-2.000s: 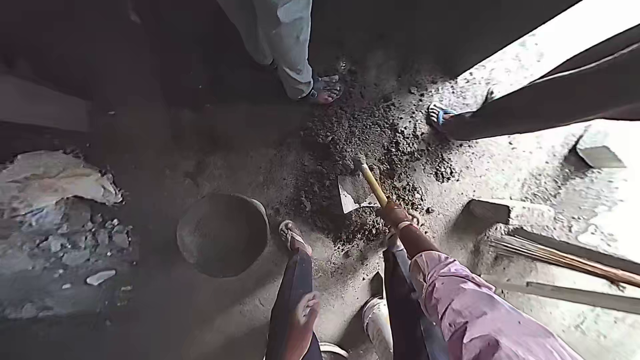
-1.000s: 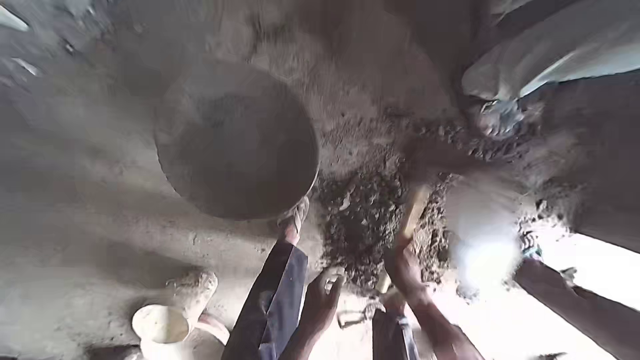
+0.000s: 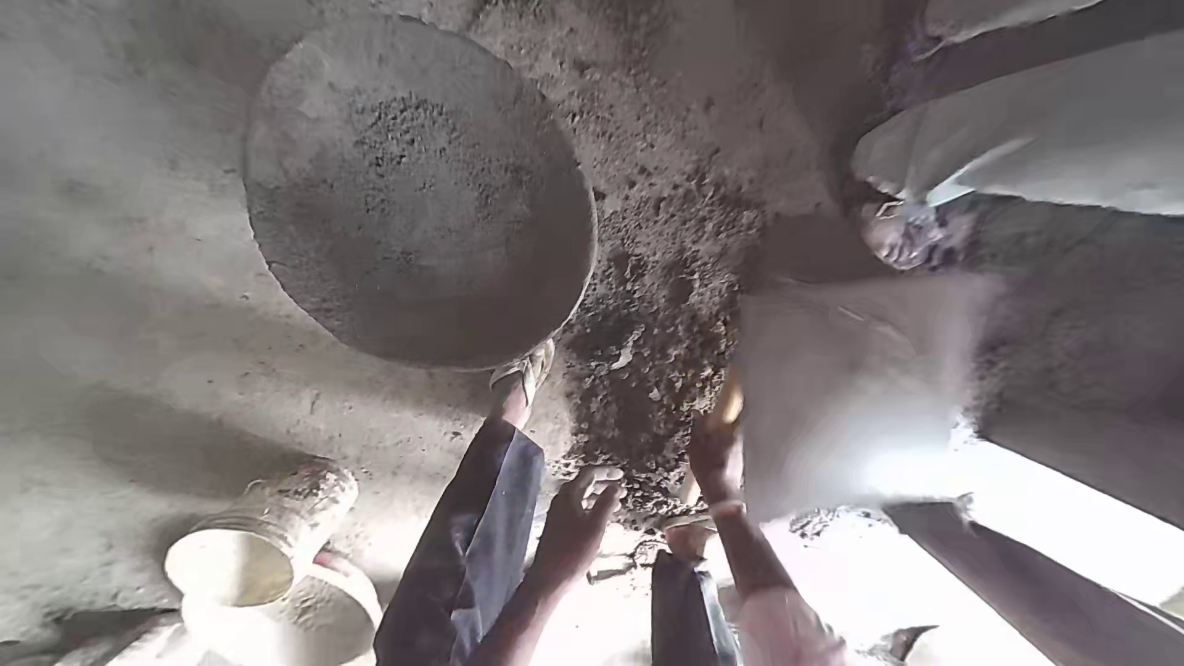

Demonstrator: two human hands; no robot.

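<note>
My right hand (image 3: 717, 458) grips the wooden handle (image 3: 731, 398) of a tool with a broad, flat metal blade (image 3: 856, 388), a hoe by its look. The blade is raised and blurred at the right of the view. My left hand (image 3: 592, 499) holds nothing, fingers apart and slightly curled, over the near edge of a heap of dark, crumbly mortar or soil (image 3: 657, 351). Beyond my left foot lies a large round shallow pan (image 3: 425, 194) with a little grey residue in it.
A dirty white bucket (image 3: 250, 555) lies tipped at lower left, over another white container (image 3: 324, 615). Another person's sandalled foot (image 3: 911, 236) and trousered legs (image 3: 1045, 129) are at upper right. A further dark leg (image 3: 1008, 583) is at lower right.
The hoe blade was down at the heap two seconds ago; now it is lifted to the right of it. My left hand has moved forward from near my leg. The view has shifted strongly.
</note>
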